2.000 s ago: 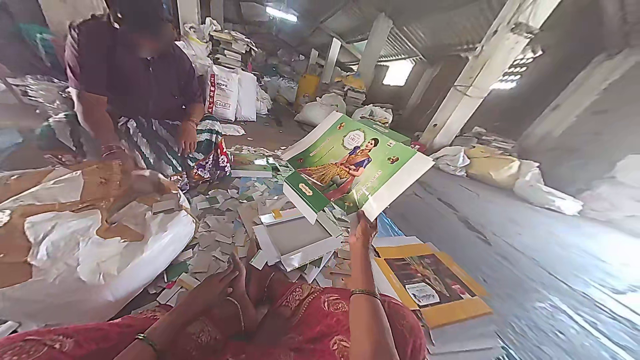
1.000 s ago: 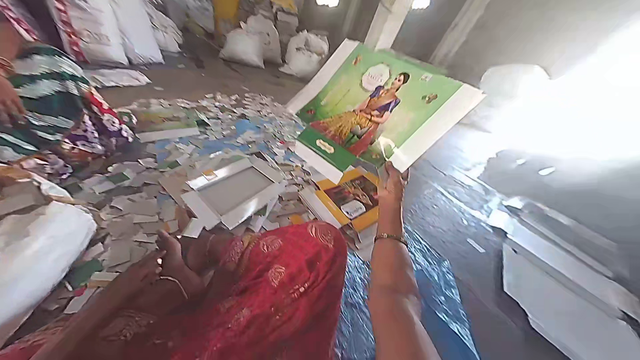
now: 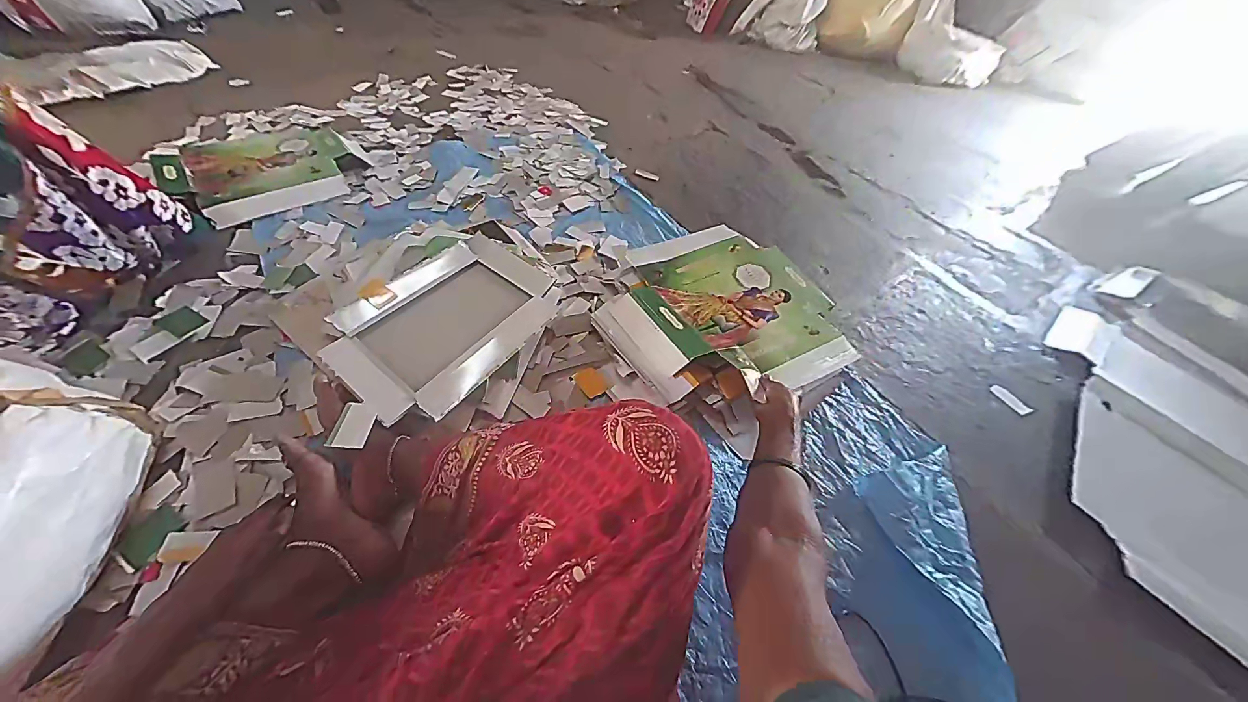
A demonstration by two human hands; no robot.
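A flattened green printed cardboard box [image 3: 741, 297] with white edges lies low, right of centre. My right hand [image 3: 776, 402] grips its near edge. Part of an orange-yellow printed piece shows beneath it. My left hand [image 3: 258, 531] is low on the left beside my feet; its fingers are dark and partly hidden, and whether it holds anything is unclear. A grey-white cardboard tray [image 3: 444, 327] with folded borders lies ahead of my feet, on many small cardboard scraps [image 3: 234, 390].
A blue plastic sheet [image 3: 887, 546] lies under the scraps. Another green printed box [image 3: 263, 171] is at the upper left, near a person's patterned cloth [image 3: 88, 214]. A white sack [image 3: 58, 487] stands at the left; large white cardboard pieces [image 3: 1170, 468] lie at the right.
My right hand has lowered the green box from raised in the air to the pile, over the yellow-bordered printed piece. The view has tilted down.
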